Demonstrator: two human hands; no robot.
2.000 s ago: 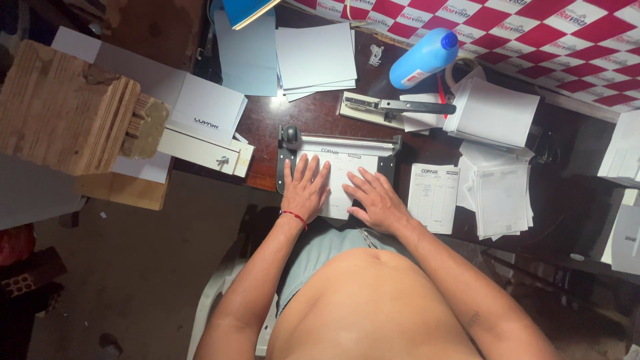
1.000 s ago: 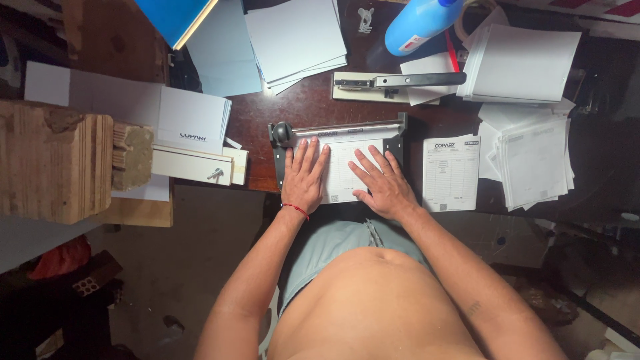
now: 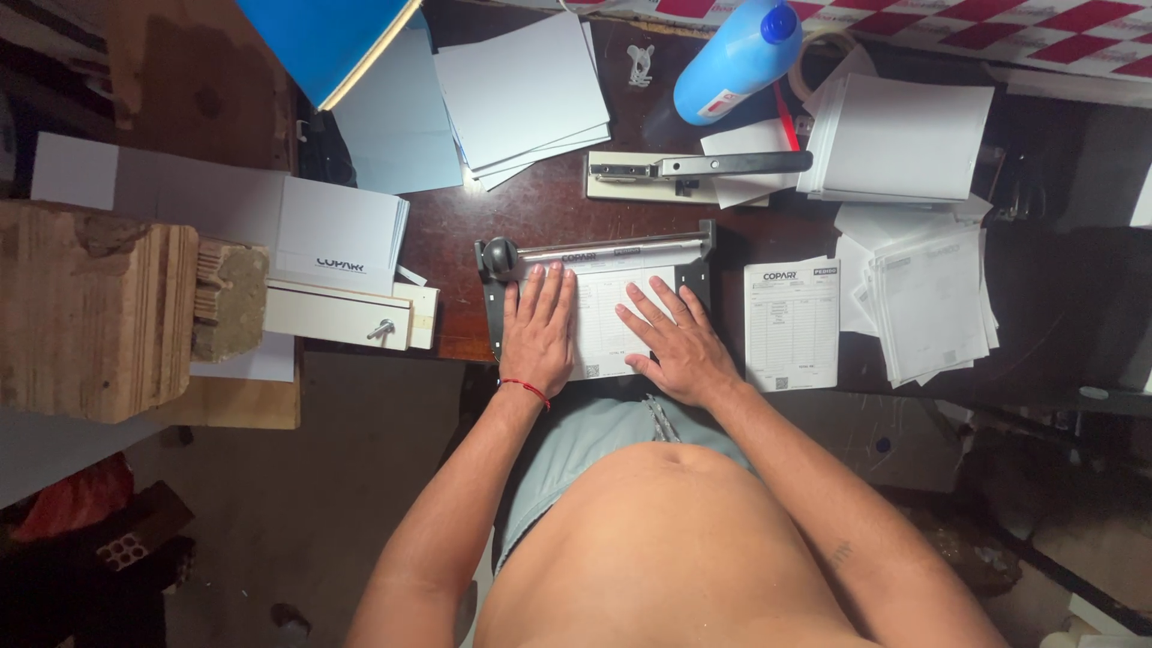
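Note:
A rotary paper trimmer lies at the table's front edge, its round black cutter head at the left end of the rail. A printed form pad or sheet rests on the trimmer, its top part under the clear rail. My left hand lies flat on the form's left side, fingertips just below the rail, a red cord at the wrist. My right hand presses with spread fingers on the form's right side. Another printed form pad lies right of the trimmer.
Behind the trimmer are a long-arm stapler, a blue bottle and white paper sheets. Paper stacks and trimmed-looking sheets lie at right. At left are a wooden block, a white board with a bolt and folded printed paper.
Both hands stay flat on the form on the trimmer, with little plain movement. The view has shifted closer to the table.

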